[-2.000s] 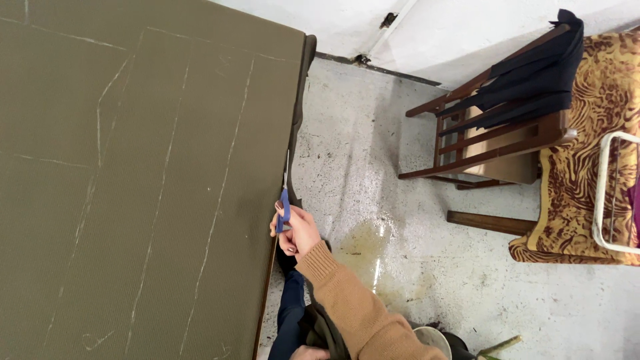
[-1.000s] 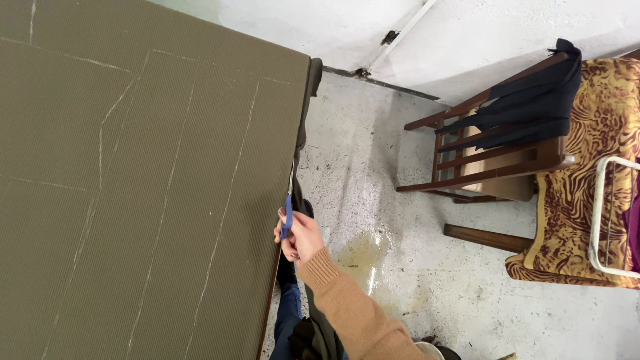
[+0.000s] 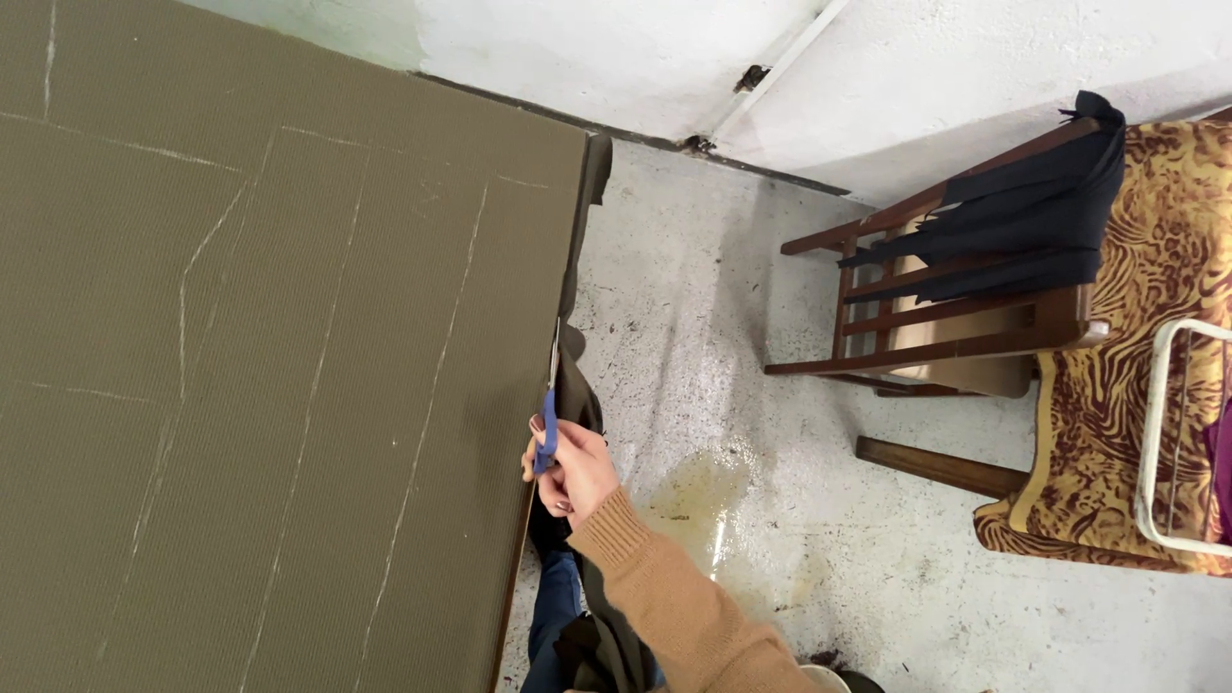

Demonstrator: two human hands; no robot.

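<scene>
Olive-brown ribbed fabric (image 3: 385,289) with chalk lines lies flat over a table, and its edge hangs down along the table's right side. My right hand (image 3: 575,472) grips scissors with blue handles (image 3: 549,433) at that edge. Their blades point away from me, along the table edge, with the fabric at the blades. A loose strip of the fabric (image 3: 580,399) hangs just right of the scissors. My left hand is not in view.
Right of the table, a wooden chair (image 3: 962,337) stands on the speckled floor with dark cloth (image 3: 1030,221) over its back. Beyond it is a surface with a tiger-patterned cover (image 3: 1088,433) and a white metal frame (image 3: 1150,443). A white wall (image 3: 577,58) runs behind.
My right hand, with the scissors, has moved a little along the table edge, away from me. More of the loose fabric hangs visibly beside the scissors. A hand at the bottom two seconds ago is out of view.
</scene>
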